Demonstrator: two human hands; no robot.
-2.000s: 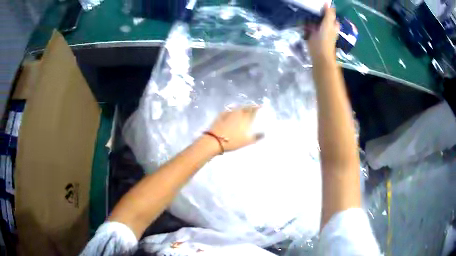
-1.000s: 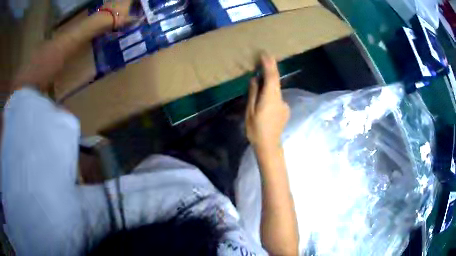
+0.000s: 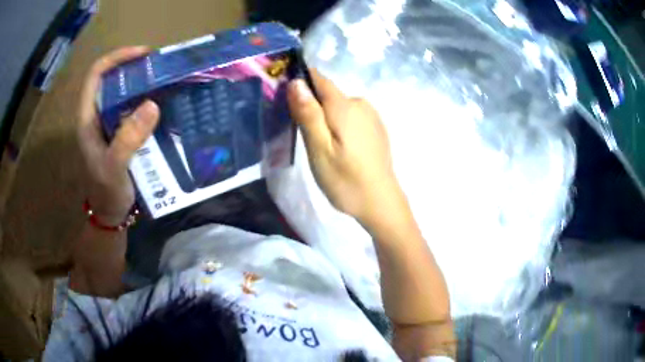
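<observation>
A dark blue retail box point(image 3: 212, 124) with a pink glow, a black keypad picture and a white strip marked "Z10" is held in the air. My left hand point(image 3: 117, 138) grips its left end, thumb on the front face. My right hand point(image 3: 343, 141) is at its right end, thumb against the edge; a dark slim thing shows by its fingers, too blurred to name surely. The large clear waste bag point(image 3: 452, 177) bulges beside and behind my right hand, glaring white. Whether film is on the box I cannot tell.
The brown carton point(image 3: 56, 141) stands at the left. A green bench point(image 3: 622, 53) with dark blue boxes is at the upper right. Grey floor with a yellow line point(image 3: 551, 325) shows at the lower right.
My left hand has come back from the carton with a retail box. My right hand has left the carton flap and now holds the box's right end. The view has turned.
</observation>
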